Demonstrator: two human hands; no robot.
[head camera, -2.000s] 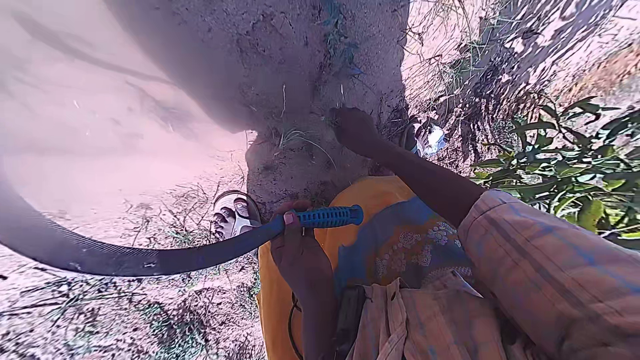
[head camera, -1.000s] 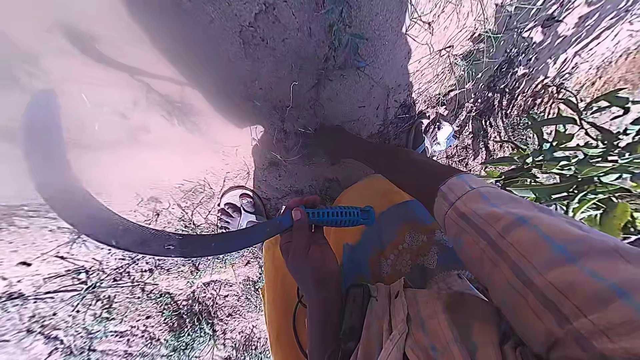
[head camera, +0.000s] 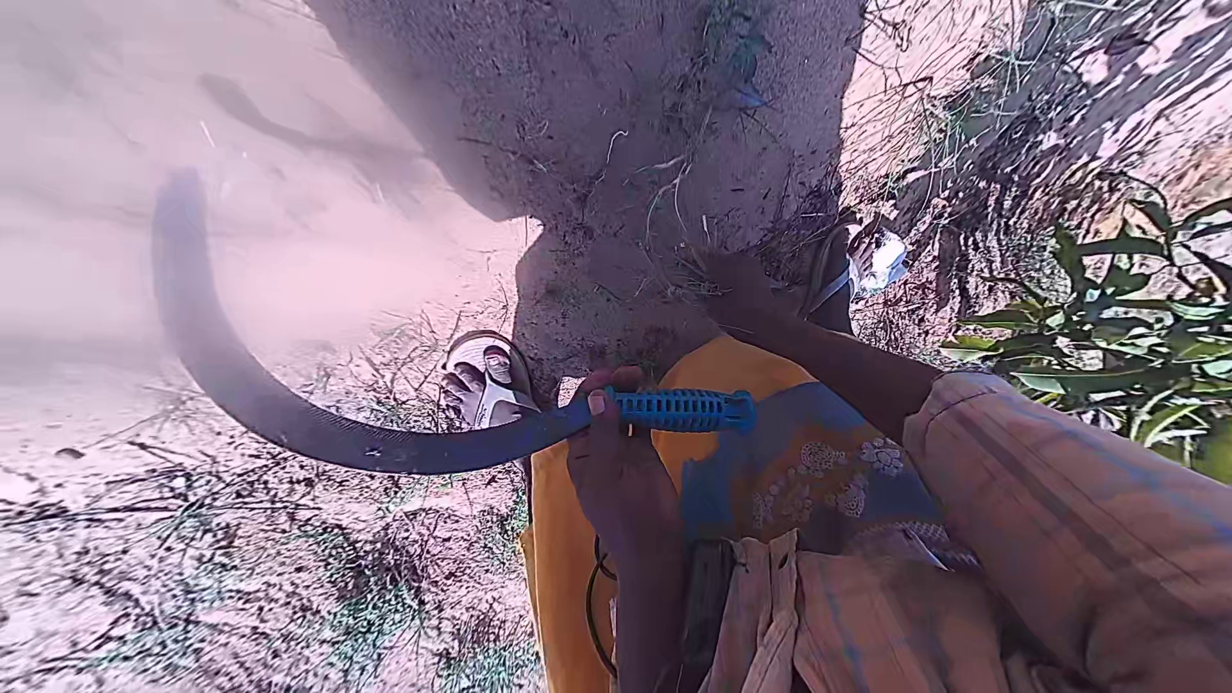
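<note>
My left hand (head camera: 621, 452) grips a sickle where its blue ribbed plastic handle (head camera: 683, 410) meets the blade. The curved dark metal blade (head camera: 318, 438) sweeps out to the left and up, its tip over pale sunlit soil. My right hand (head camera: 736, 284) is down in shadow at the ground, beside thin dry grass stems (head camera: 679, 207). Its fingers are too dark to tell whether they hold any of the stems. A plaid sleeve (head camera: 1059, 491) covers that arm, which reaches across the yellow and blue cloth (head camera: 741, 371) over my lap.
My sandalled foot (head camera: 489, 385) is left of the lap, and the other foot (head camera: 866, 255) stands at the right beyond my right hand. A leafy green plant (head camera: 1136, 308) grows at the right. Dry twigs and low weeds (head camera: 356, 577) cover the soil at lower left.
The sickle has swung so that its whole blade and tip show, where two seconds ago the blade ran out of view at the left. My left hand keeps hold of it.
</note>
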